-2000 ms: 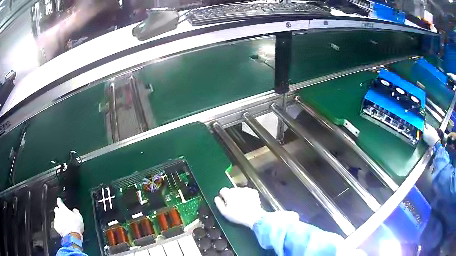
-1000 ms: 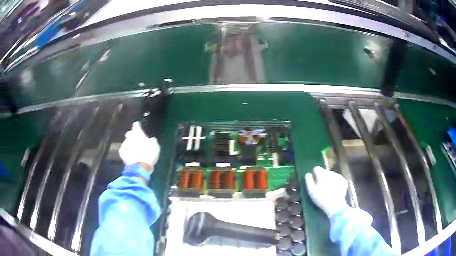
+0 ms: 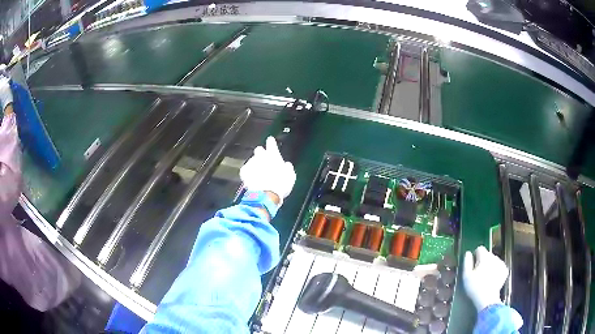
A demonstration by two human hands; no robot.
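The lower chassis with main circuit board (image 3: 427,249) lies open on the green mat, with copper coils, a multicoloured ring choke, white strips and dark round capacitors. A black handheld barcode scanner (image 3: 359,303) lies on its white strips. My left hand (image 3: 268,171), white-gloved, is left of the chassis, its index finger extended towards the black fixture bar (image 3: 301,124); I see nothing held in it. My right hand (image 3: 486,276), white-gloved, is beside the chassis's right edge, fingers loosely curled; its grip is unclear.
Steel conveyor rollers (image 3: 171,189) lie to the left, and more rollers (image 3: 539,248) to the right. A metal rail (image 3: 417,128) runs behind the chassis. At the far left a person in a pink sleeve (image 3: 26,254) is beside a blue panel (image 3: 34,124).
The view has swung left, bringing the person at the far left into sight. Both hands keep about the same places beside the chassis. The scanner still lies on the white strips.
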